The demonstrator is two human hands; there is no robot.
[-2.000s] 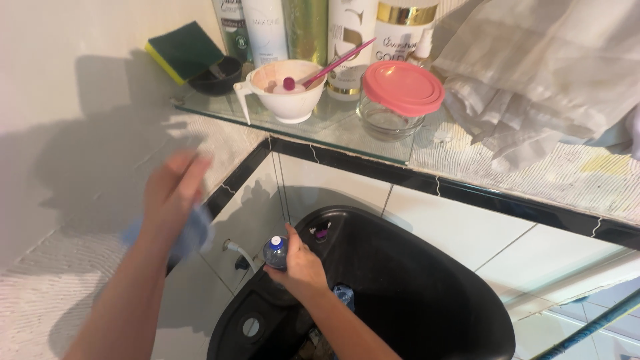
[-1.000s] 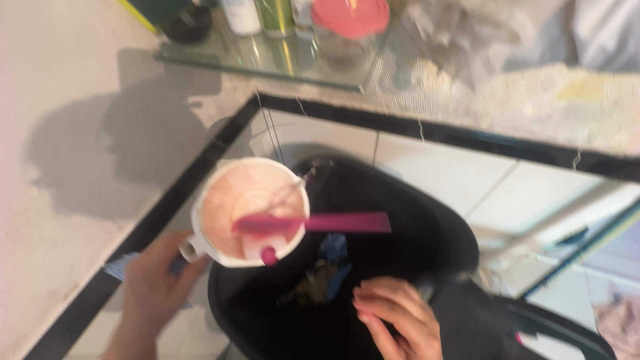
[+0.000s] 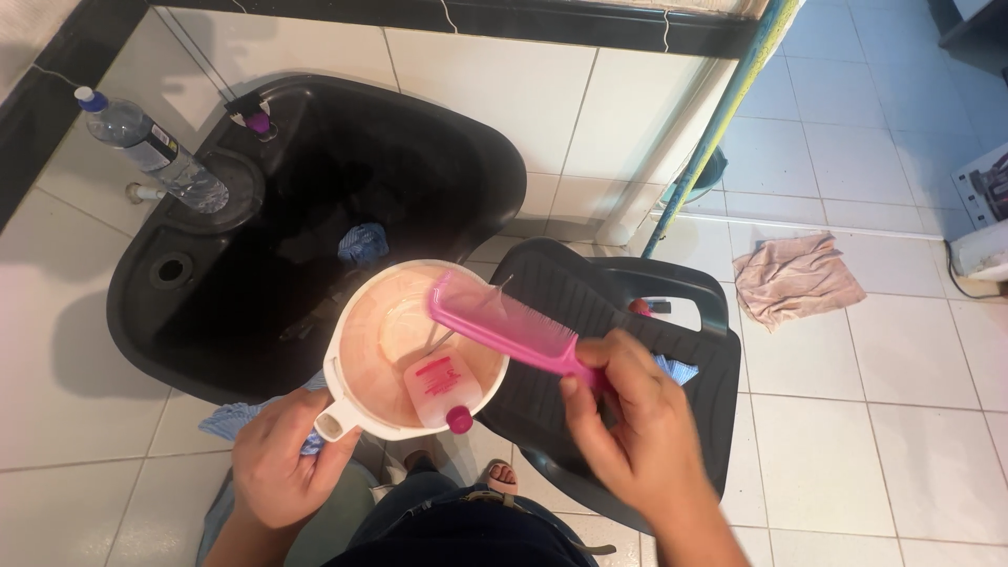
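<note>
My left hand (image 3: 287,453) grips the handle of a white plastic mixing bowl (image 3: 340,370), with a blue striped cloth (image 3: 236,419) bunched against the same hand. Inside the bowl lie a small clear bottle with a pink cap (image 3: 442,387) and a thin metal piece that I cannot identify. Between the thumb and fingers of my right hand (image 3: 630,402) is a pink plastic comb (image 3: 504,327), its toothed end tilted over the bowl's right rim. Below the bowl is a black wash basin (image 3: 472,150).
A clear plastic bottle with a blue cap (image 3: 153,150) stands on the basin's left ledge. Another blue cloth (image 3: 364,242) lies in the basin. A black plastic chair (image 3: 543,425) is at the right, a beige cloth (image 3: 799,279) on the floor, and a green-blue pole (image 3: 709,126) behind.
The bowl has come off the glass shelf into my left hand. My right hand has let go of the clear bottle and now holds the pink comb. The view has swung down and right.
</note>
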